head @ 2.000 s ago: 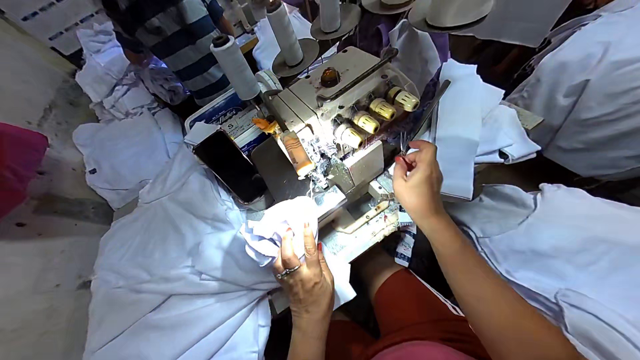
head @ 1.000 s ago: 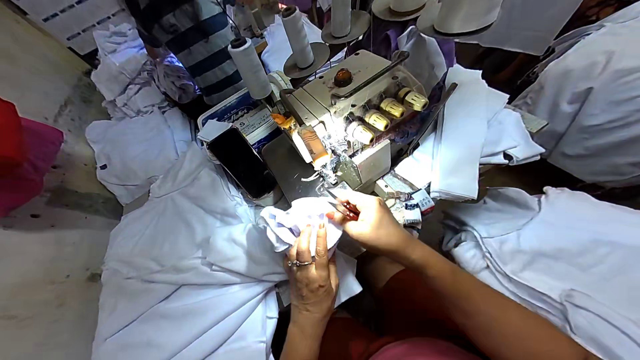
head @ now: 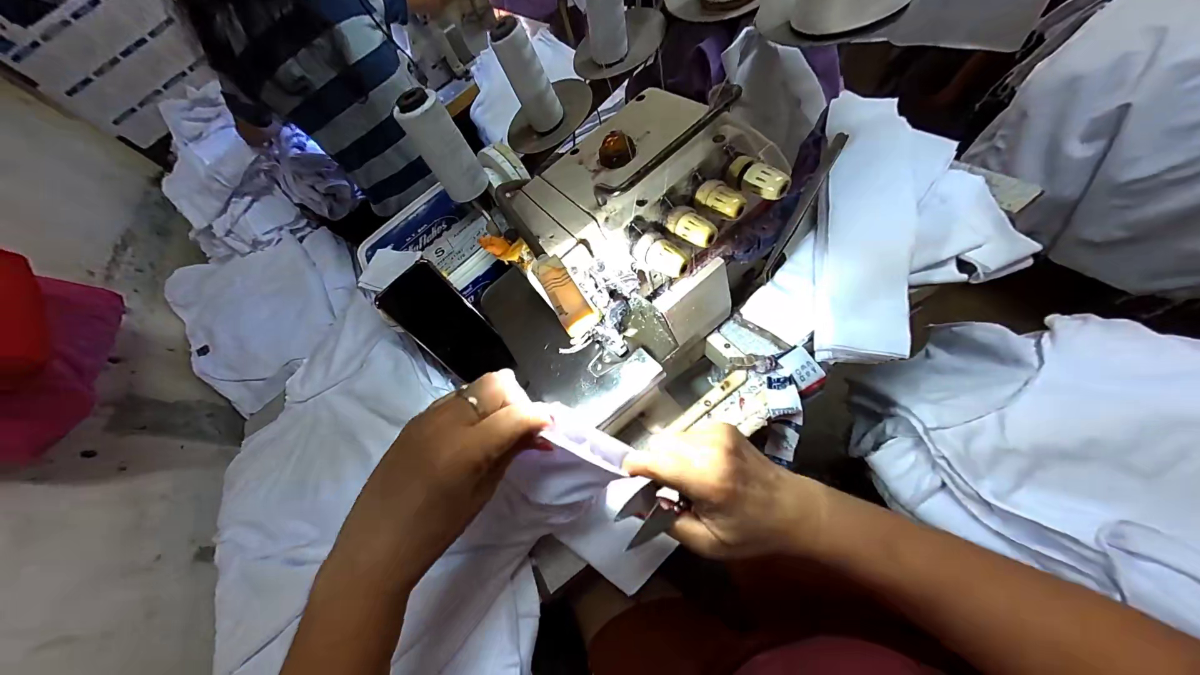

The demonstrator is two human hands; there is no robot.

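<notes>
My left hand (head: 478, 427) pinches one end of a folded edge of a white cloth piece (head: 586, 445), just in front of the overlock sewing machine (head: 656, 178). The other end of that edge is in my right hand (head: 712, 487), which also holds small thread snips (head: 652, 516), their blades pointing down and left. The edge is stretched between the two hands, and the rest of the cloth hangs below it. Bright lamp light falls on the machine's needle area and metal plate. White garments (head: 328, 469) lie to the left, partly under my left forearm.
A black phone (head: 445, 319) leans beside the machine's plate, near a blue and white box (head: 450, 239). Thread cones (head: 441, 145) stand behind. Folded white fabric (head: 862, 234) and a white garment pile (head: 1050, 450) lie at the right. A person in a striped shirt (head: 328, 94) is at the back left.
My right hand has come from the machine's right side to the cloth, bringing the snips. The bunched cloth is now stretched between both hands, nearer my body.
</notes>
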